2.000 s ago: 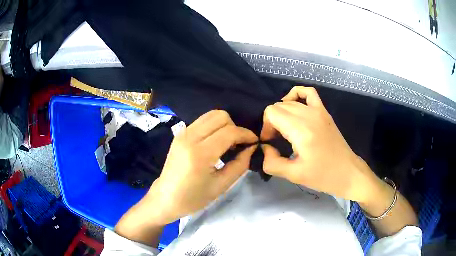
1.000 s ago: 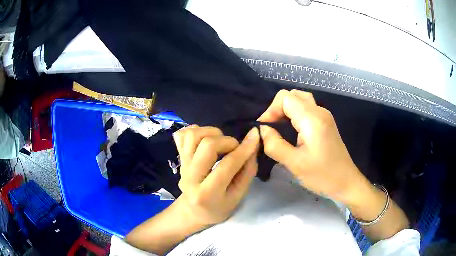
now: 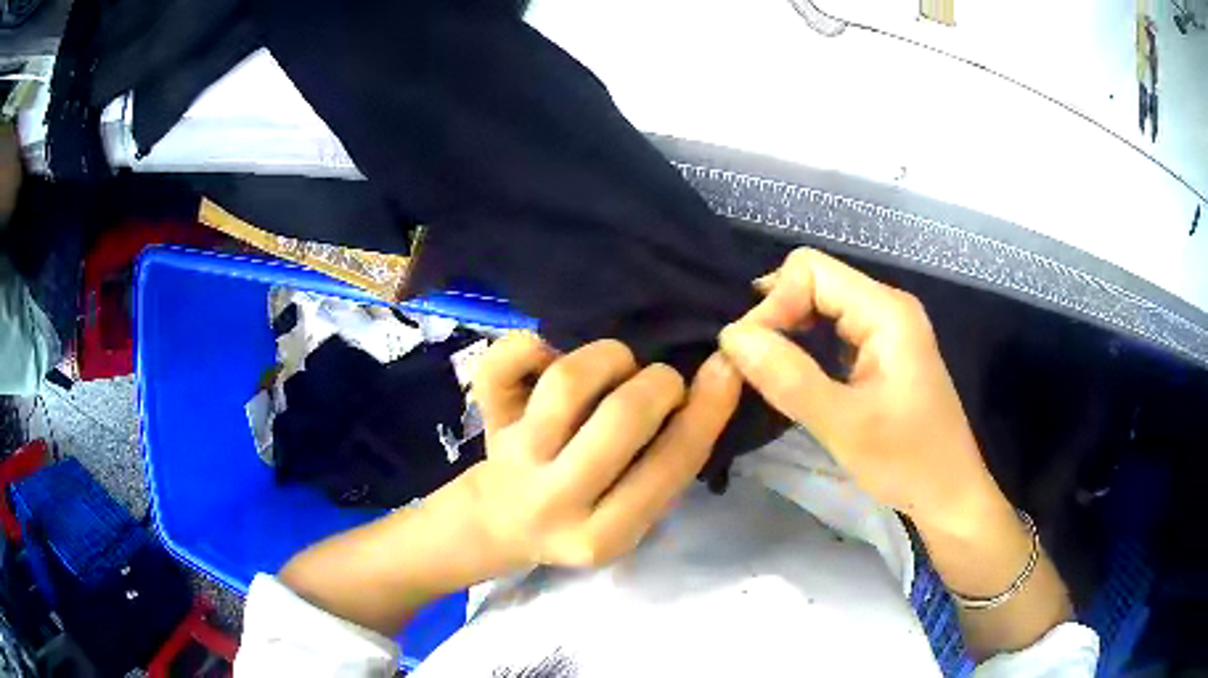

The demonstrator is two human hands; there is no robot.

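Note:
A black garment piece [image 3: 530,159] lies over the front edge of the white table and runs down to my two hands above my lap. My left hand [image 3: 596,444] pinches its lower end, with the fingers curled and the back of the hand up. My right hand [image 3: 848,378] grips the same end with thumb and forefinger, close beside the left fingertips. A small dark end of cloth hangs below my hands. The exact spot between the fingertips is mostly hidden.
The white table [image 3: 795,93] has a measuring tape [image 3: 848,225] along its front edge. A blue bin [image 3: 199,437] at the left holds black and white scraps [image 3: 364,411]. Dark snips [image 3: 1147,80] lie at the upper right. Part of a person [image 3: 24,318] shows at the far left.
Both hands have shifted a little to the right with the cloth. My left hand has turned, its back now more upward and its fingers more curled. The black cloth has shifted slightly right.

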